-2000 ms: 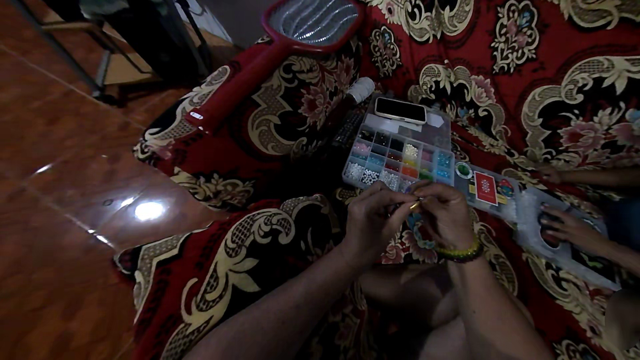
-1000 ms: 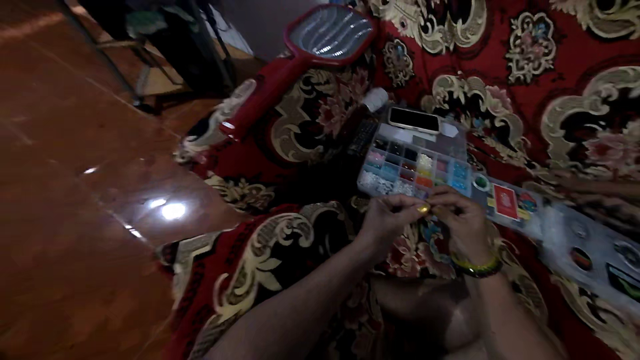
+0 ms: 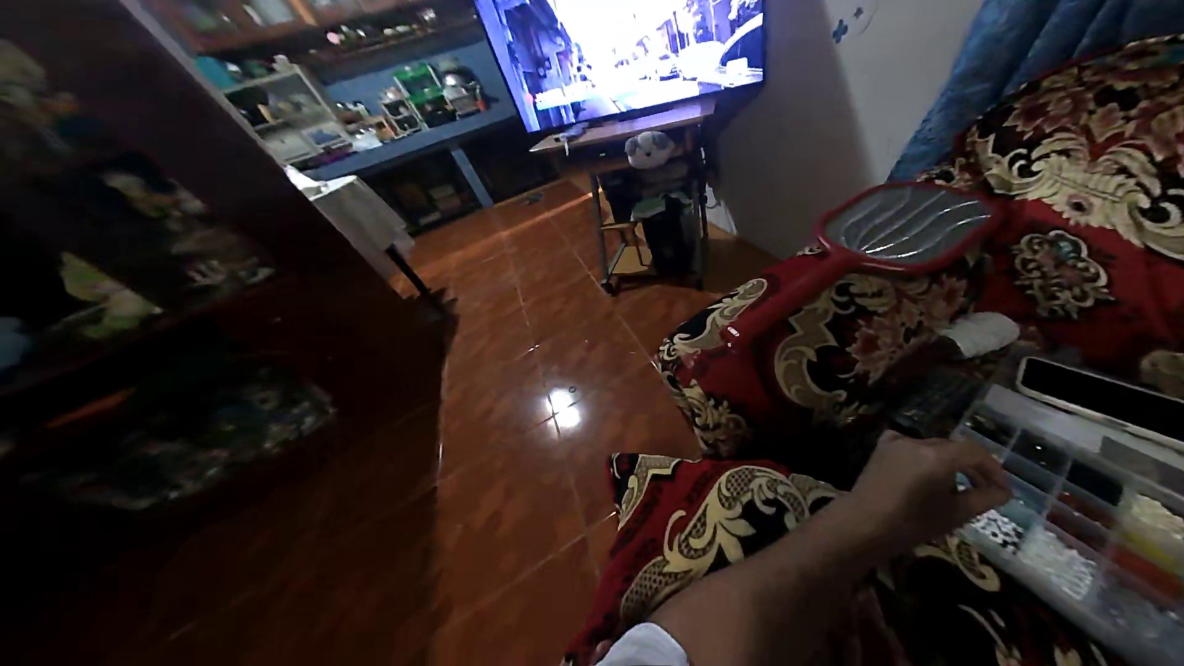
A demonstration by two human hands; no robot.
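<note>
My left hand [image 3: 934, 486] reaches over the left end of a clear plastic bead organizer [image 3: 1045, 476], its fingers bent down at the compartments. Whether a bead is between the fingertips cannot be made out. Near those fingers lie white beads with dark marks [image 3: 994, 529] and plain white beads [image 3: 1059, 562]; red and yellow ones are farther right. A smartphone [image 3: 1105, 396] with a dark screen rests at the organizer's back edge. My right hand is outside the view.
A red electric fly swatter [image 3: 902, 227] lies across the arm of the patterned sofa [image 3: 832, 342]. Beside it is a white roll [image 3: 982, 335]. Farther off, a lit television [image 3: 638, 55] stands on a wheeled stand [image 3: 647, 185], with a dark cabinet [image 3: 185, 388] at left.
The view has swung far to the left. My hands were together at a small yellow item; now my left hand is over the bead compartments and my right hand is out of view.
</note>
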